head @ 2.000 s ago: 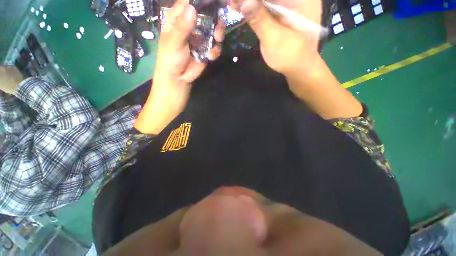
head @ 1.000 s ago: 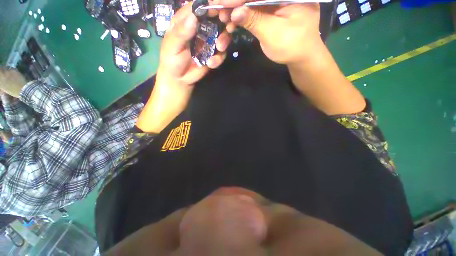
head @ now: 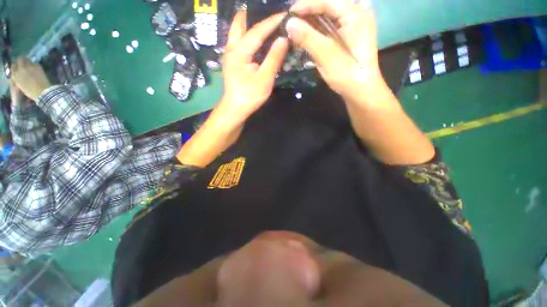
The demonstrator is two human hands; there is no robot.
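My left hand [head: 255, 69] and my right hand [head: 345, 51] meet fingertip to fingertip at the top edge. A small dark part [head: 288, 18] is pinched between them; its outline is blurred. A thin dark line shows along my right hand's fingers, and I cannot tell whether it is the tweezers. Shiny phone pieces [head: 298, 62] show below and between the hands, partly hidden.
Dark keypad phones [head: 183, 81] and a yellow-framed one [head: 206, 7] lie piled left of my hands. White pieces [head: 133, 45] dot the green mat. A dark strip with white squares [head: 439, 62] and a blue bin [head: 510, 48] are right. A plaid-shirted person [head: 78, 132] is left.
The handset that was in my left hand no longer shows there. The fingertips have come together on a small dark part, and the bright tweezers are no longer clearly visible. The view has shifted.
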